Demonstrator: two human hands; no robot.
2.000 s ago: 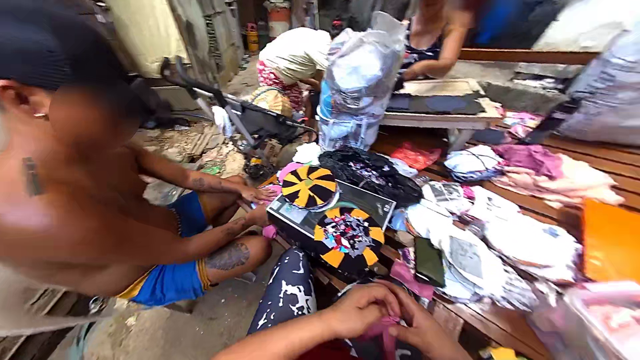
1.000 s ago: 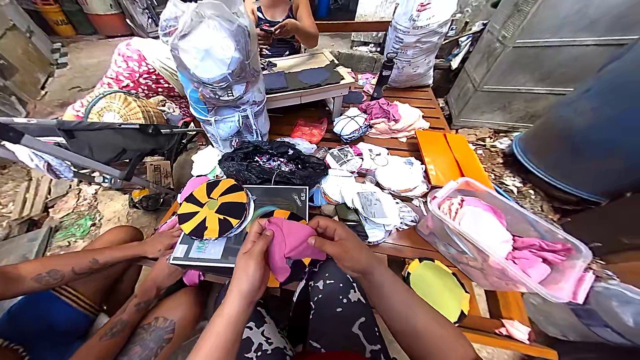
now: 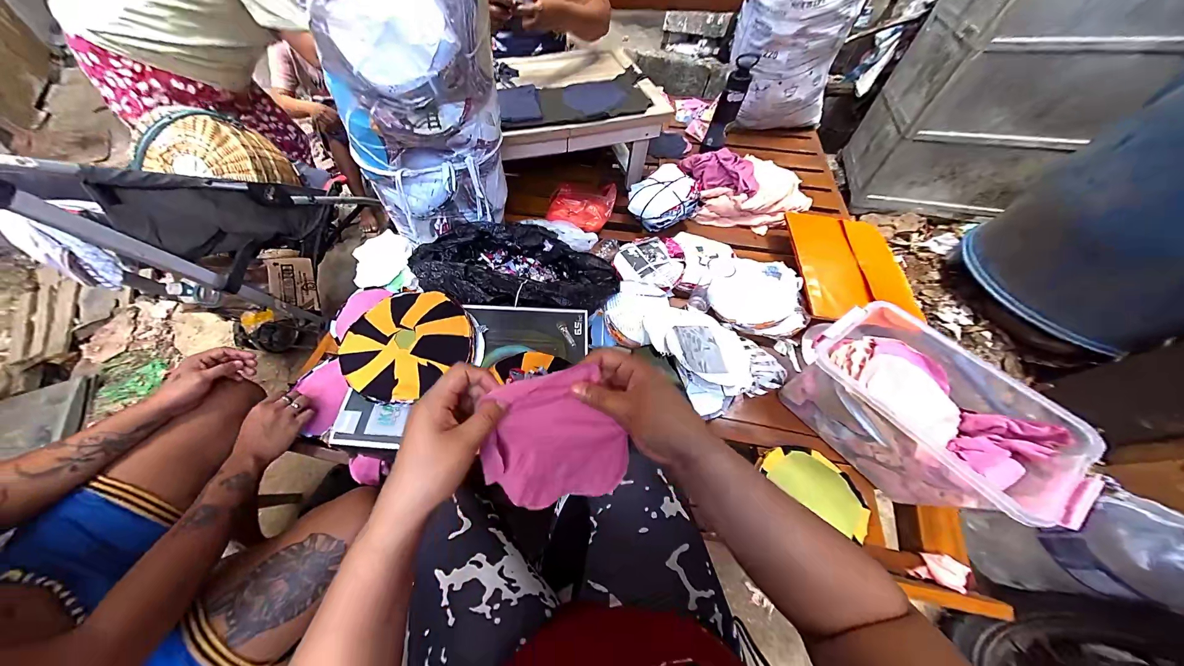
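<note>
Over my lap, a piece of pink cloth (image 3: 555,439) hangs spread between my two hands. My left hand (image 3: 444,435) pinches its upper left corner, and my right hand (image 3: 643,402) pinches the upper right one. Just beyond them a flat box (image 3: 546,326) lies on the slatted bench, with a round yellow-and-black cloth piece (image 3: 405,347) on its left part. A second round piece (image 3: 529,363), yellow and black with scraps at its middle, is partly hidden behind the pink cloth and my hands. A black plastic bag of scraps (image 3: 513,264) lies behind the box.
To the right stands a clear plastic bin (image 3: 934,462) of pink and white cloth, near an orange folder (image 3: 851,264). White cloth bundles (image 3: 708,347) cover the middle of the wooden bench (image 3: 754,421). A co-worker's hands (image 3: 268,425) are at the left. A blue barrel (image 3: 1091,222) stands at the right.
The pink cloth, bunched between my hands a second ago, now hangs flat and spread. The co-worker's hands have come away from the round yellow-and-black piece. The view has swung right since the first frame.
</note>
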